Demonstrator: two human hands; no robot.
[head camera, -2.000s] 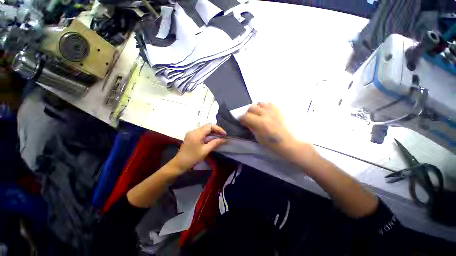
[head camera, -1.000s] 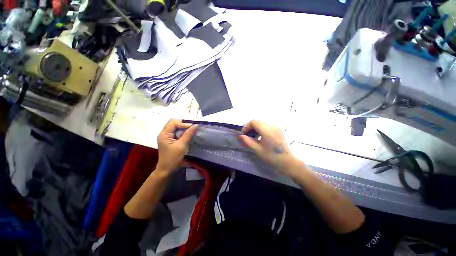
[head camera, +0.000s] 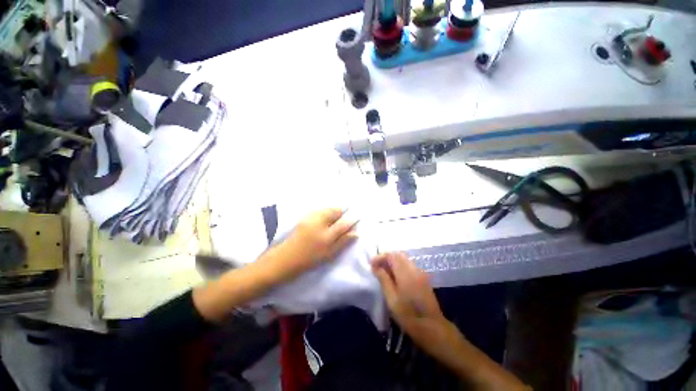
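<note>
A white cloth piece (head camera: 328, 282) lies over the table's front edge and hangs down a little. My left hand (head camera: 322, 235) lies on its upper part with the fingers together, pressing or gripping it. My right hand (head camera: 403, 284) pinches the cloth's right edge between thumb and fingers. A short dark grey patch (head camera: 269, 222) shows on white just beyond my left forearm. The sewing machine's presser foot area (head camera: 407, 185) is ahead and right of my hands, with no cloth under it that I can make out.
Fabric scissors (head camera: 543, 200) lie right of the needle. The white machine head (head camera: 534, 84) carries thread spools (head camera: 426, 32). A fanned stack of white and grey pieces (head camera: 156, 164) is at left, beyond a beige machine (head camera: 30, 248). A ruler strip (head camera: 488, 257) runs along the front edge.
The view has swung right towards the machine. My hands have moved from the grey piece stretched at the table edge to white cloth nearer the needle. My left hand now reaches across the cloth.
</note>
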